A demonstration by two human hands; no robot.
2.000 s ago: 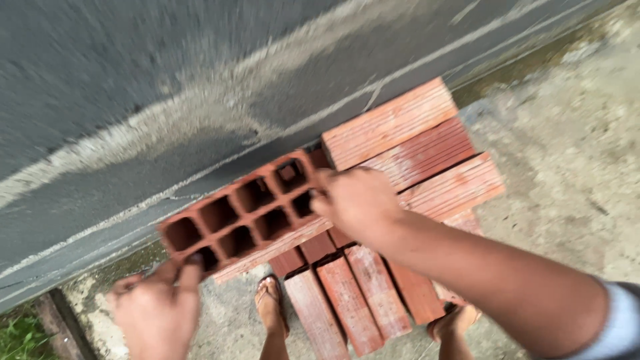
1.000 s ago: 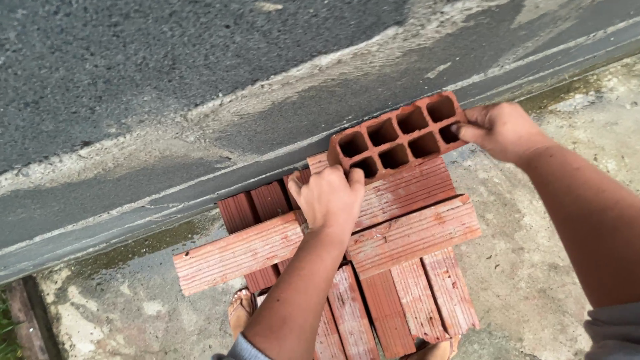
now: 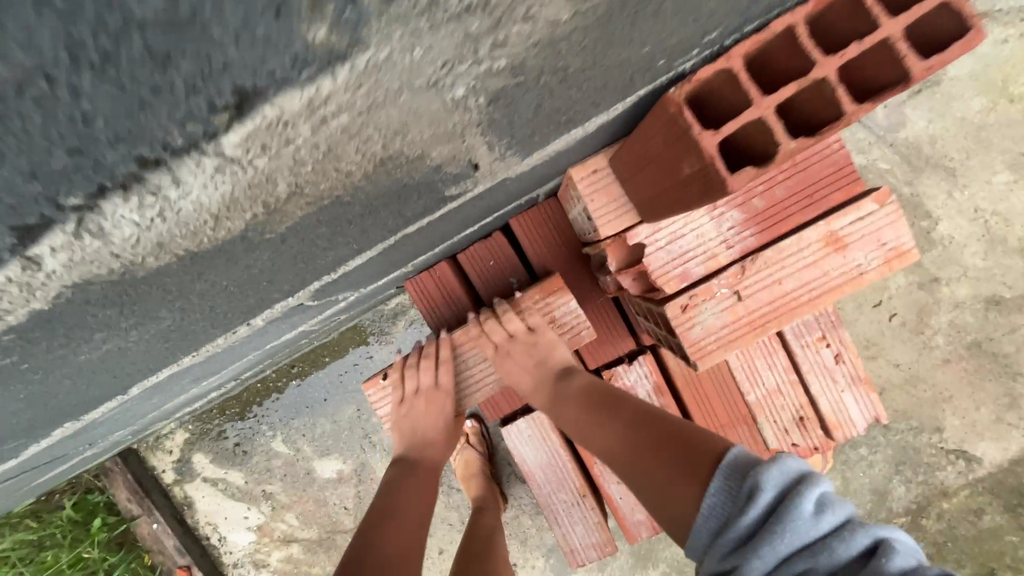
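My left hand (image 3: 424,396) and my right hand (image 3: 524,348) lie palm down, side by side, on a ridged hollow clay brick (image 3: 480,352). This brick lies across the left part of a brick stack, above several darker bricks (image 3: 492,264). Right of my hands, more bricks (image 3: 792,276) lie crosswise in the upper layer. A hollow clay brick with its square cells facing up (image 3: 780,100) stands on the back of the stack, touched by neither hand. The undersides of my fingers are hidden.
A rough grey wall (image 3: 336,232) runs diagonally behind the stack. Around the stack is a stained concrete floor (image 3: 936,336). A sandalled foot (image 3: 476,460) stands close to the lower bricks. Grass (image 3: 72,528) and a weathered beam (image 3: 152,516) are at the lower left.
Both hands have let go of the brick with square cells, which stands at the back right of the stack. They have moved left onto the crosswise brick.
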